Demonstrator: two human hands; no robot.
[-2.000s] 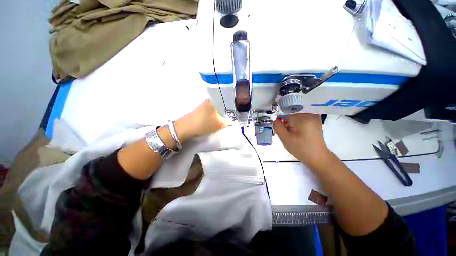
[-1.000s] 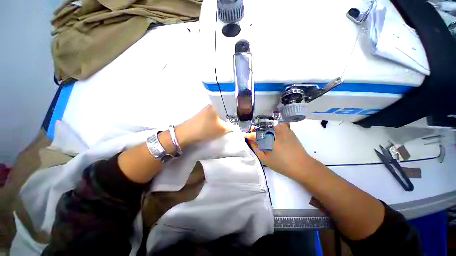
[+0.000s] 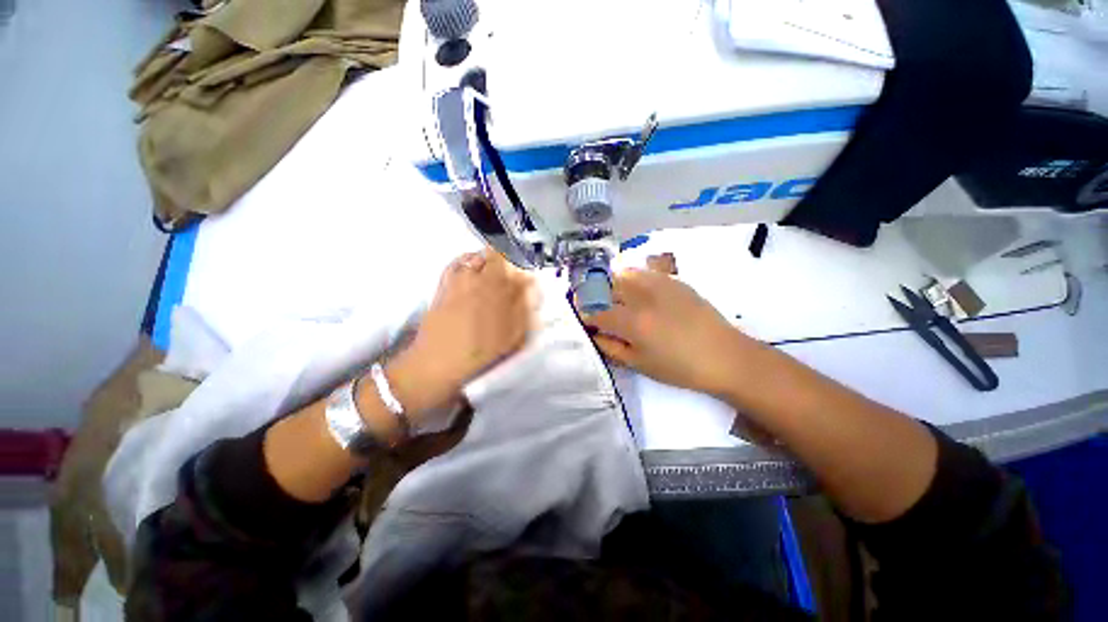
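Observation:
White pocket cloth (image 3: 535, 419) with a thin dark edge runs from the presser foot area down over the table's front edge. My left hand (image 3: 480, 316), slightly blurred, is curled on the cloth left of the needle and grips it. My right hand (image 3: 656, 328) pinches the dark edge just right of and below the small grey-blue attachment (image 3: 593, 289). Its fingertips are partly hidden. The white sewing machine head (image 3: 535, 103) stands above both hands. The needle tip is hidden. Brown trouser cloth (image 3: 419, 456) shows under my left forearm.
Open black snips (image 3: 945, 340) lie at the right beside small brown scraps (image 3: 990, 345). A tan trouser pile (image 3: 243, 116) lies back left. Black cloth (image 3: 923, 109) drapes over the machine arm. A tape ruler (image 3: 717, 475) runs along the front edge.
The view has shifted, so the machine sits further left. My right hand has come from right of the attachment to the cloth's dark edge. My left hand has drawn slightly down from the needle area.

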